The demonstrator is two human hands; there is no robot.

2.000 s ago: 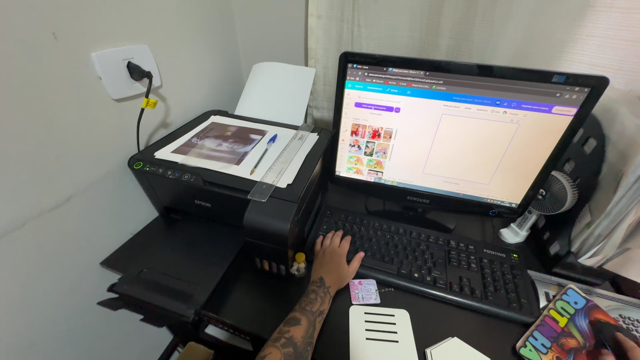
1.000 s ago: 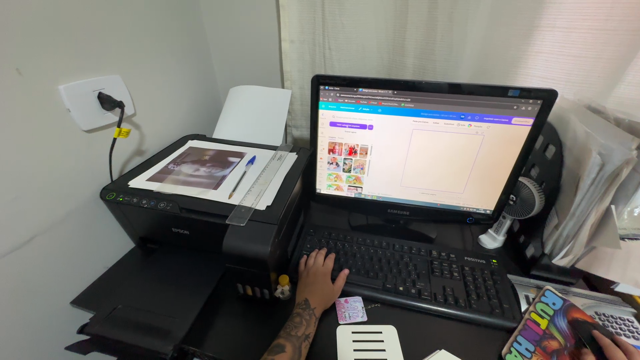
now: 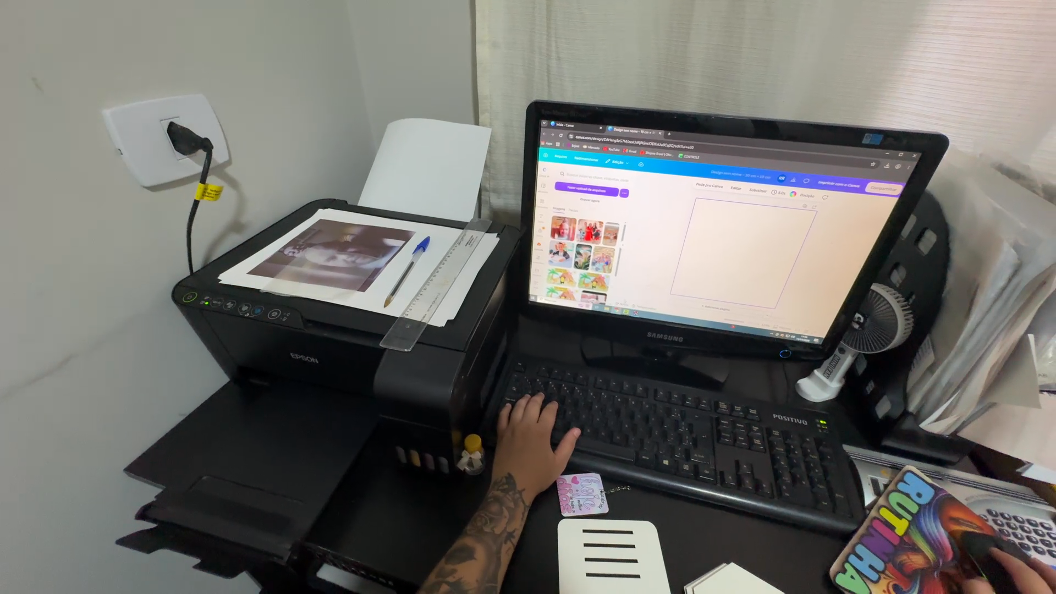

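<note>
My left hand (image 3: 532, 441) rests with spread fingers on the left end of a black computer keyboard (image 3: 660, 437). At the lower right edge, my right hand (image 3: 1019, 569) is closed over a dark computer mouse (image 3: 982, 549) on a colourful mouse pad (image 3: 895, 536); part of the hand is out of view. Behind the keyboard stands a monitor (image 3: 742, 239), its screen showing a design page with a blank square and small picture thumbnails. A small pink and purple keychain tag (image 3: 582, 495) and a white card with black slots (image 3: 612, 561) lie near my left wrist.
Left of the keyboard is a black printer (image 3: 313, 355), with a printed photo (image 3: 330, 252), a blue pen (image 3: 407, 272) and a clear ruler (image 3: 437, 285) on its lid. A small fan (image 3: 874, 322) and papers in a black holder (image 3: 982, 371) stand at right. White cards (image 3: 734, 580) lie at the front edge.
The view has shifted slightly. My left hand stays on the left end of the keyboard and my right hand at the mouse. The screen looks much the same.
</note>
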